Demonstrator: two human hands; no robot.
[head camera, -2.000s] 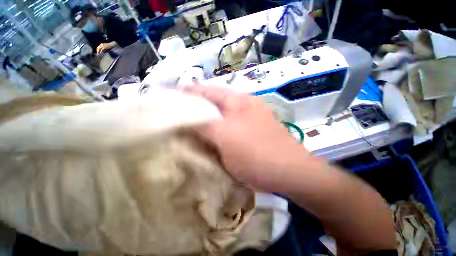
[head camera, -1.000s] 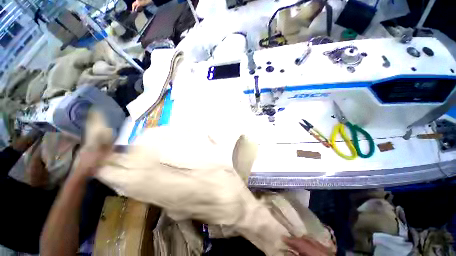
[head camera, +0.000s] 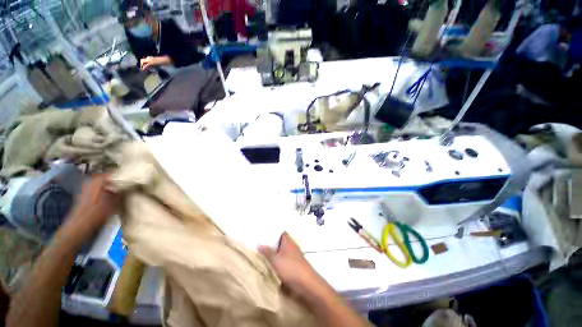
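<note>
A large tan garment (head camera: 191, 255) hangs crumpled between my hands, left of the sewing machine needle. My left hand (head camera: 99, 195) is shut on its upper left end; the hand is somewhat blurred. My right hand (head camera: 284, 255) is at its right edge, thumb up, gripping the cloth; the fingers are partly hidden. The white sewing machine (head camera: 395, 169) with a blue stripe stands behind and to the right. Its needle area (head camera: 311, 207) has no cloth under it that I can see.
Shears with yellow and green handles (head camera: 406, 244) and small snips (head camera: 365, 234) lie on the white table. Brown patches (head camera: 362, 263) are nearby. Tan cloth (head camera: 57, 137) is piled at left. A blue bin (head camera: 539, 306) is below right. A masked person (head camera: 156, 48) sits behind.
The view has tilted up and the machine appears lower and smaller. My right hand has risen from the bottom edge to the table with the garment. My left hand still holds its left end.
</note>
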